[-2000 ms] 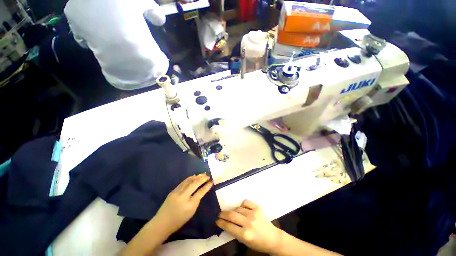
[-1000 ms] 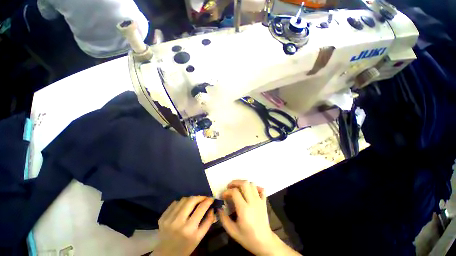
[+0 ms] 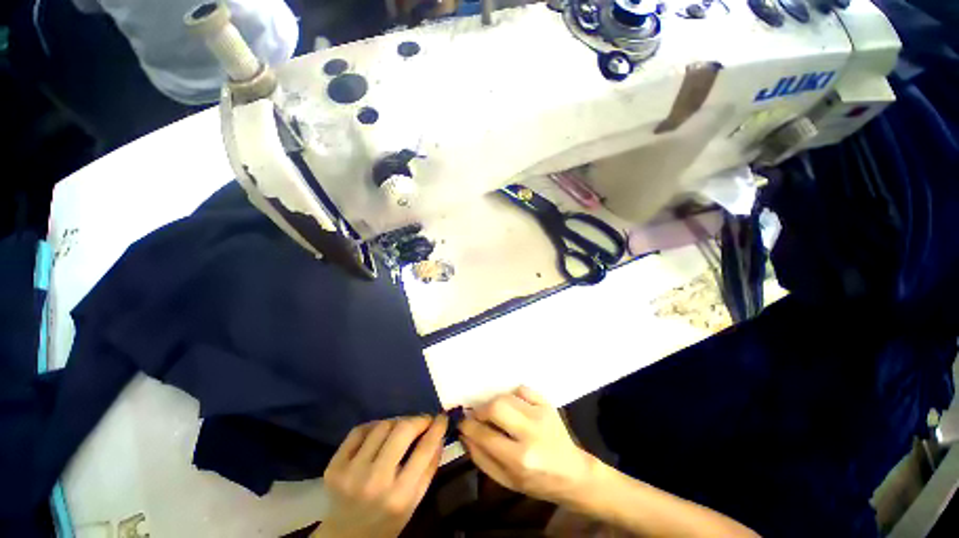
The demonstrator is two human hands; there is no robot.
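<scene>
A dark navy garment piece [image 3: 305, 326] lies on the white table left of and under the head of the sewing machine [image 3: 526, 116]. My left hand [image 3: 387, 468] pinches the near right corner of the cloth at the table's front edge. My right hand [image 3: 526, 441] pinches the same small folded dark edge, its fingertips close to the left ones. The presser foot area [image 3: 394, 257] stands over the cloth's far right edge, away from my hands. The needle itself cannot be made out.
Black-handled shears [image 3: 587, 247] lie under the machine arm. Dark strips [image 3: 742, 268] hang at the right end of the bed. Large dark cloth heaps [image 3: 736, 410] fill the right side; more dark cloth lies at the left edge. A person in a white top [image 3: 200, 47] is behind the table.
My left hand has moved from flat on the cloth down to its near corner, where both hands now pinch the edge. The view has moved closer to the machine.
</scene>
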